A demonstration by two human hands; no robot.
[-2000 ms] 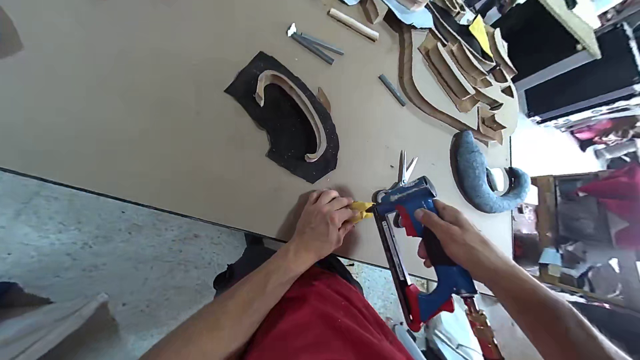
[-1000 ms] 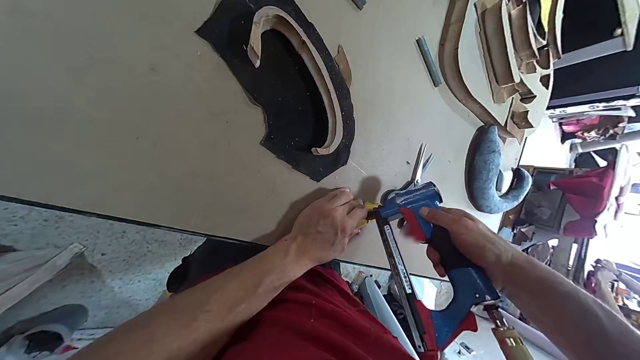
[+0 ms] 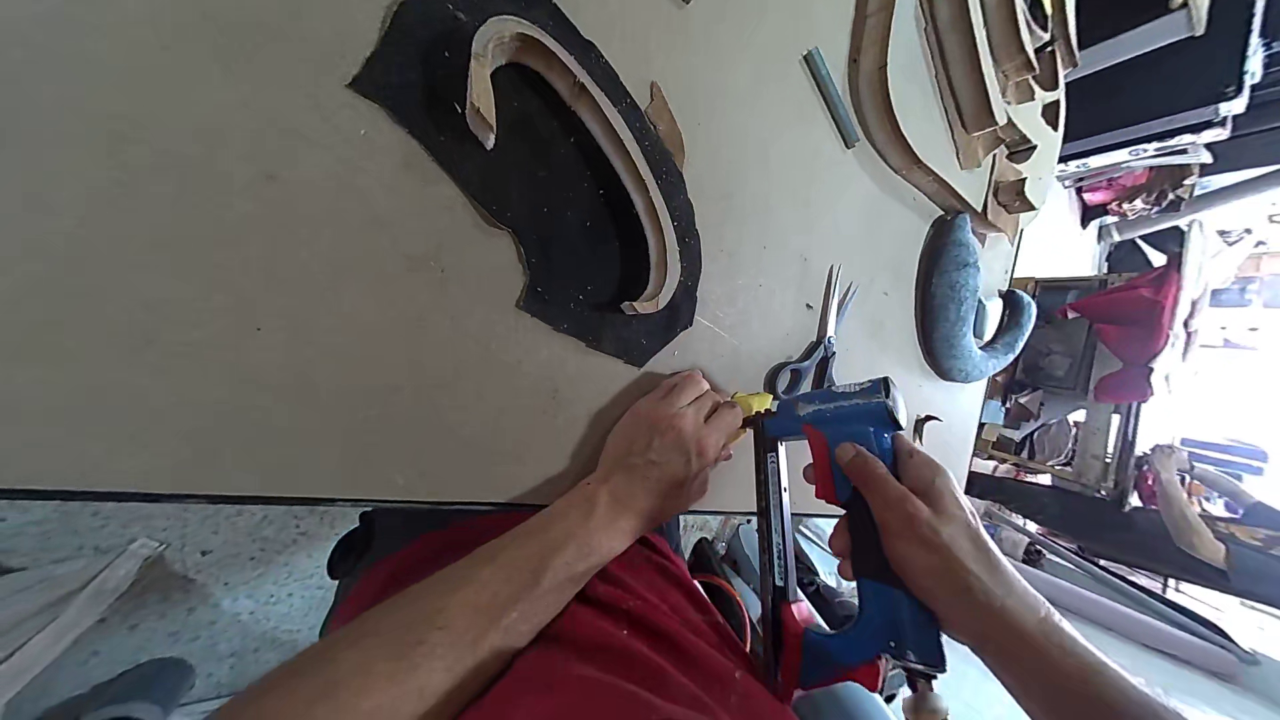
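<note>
My right hand [image 3: 920,520] grips a blue and red pneumatic stapler [image 3: 850,500] by its handle. Its nose meets a small yellow piece [image 3: 750,404], which the fingers of my left hand [image 3: 670,440] hold close to the table's near edge. What the yellow piece is cannot be told, since my fingers cover much of it. Just beyond the stapler's head lie scissors [image 3: 818,345], blades pointing away. Farther off, a curved wooden strip [image 3: 600,115] stands on a piece of black fabric [image 3: 560,210], with a brown scrap [image 3: 665,125] at its right edge.
A grey fabric-covered curved form [image 3: 955,310] rests near the table's [image 3: 250,330] right edge. Behind it are curved wooden frame parts [image 3: 900,130] and a grey strip [image 3: 830,98]. Another person's arm [image 3: 1190,510] shows at far right, past a rolled length of material [image 3: 1130,620].
The view has moved nearer the table. Both hands keep the yellow piece at the stapler's nose, with no plain change in hold.
</note>
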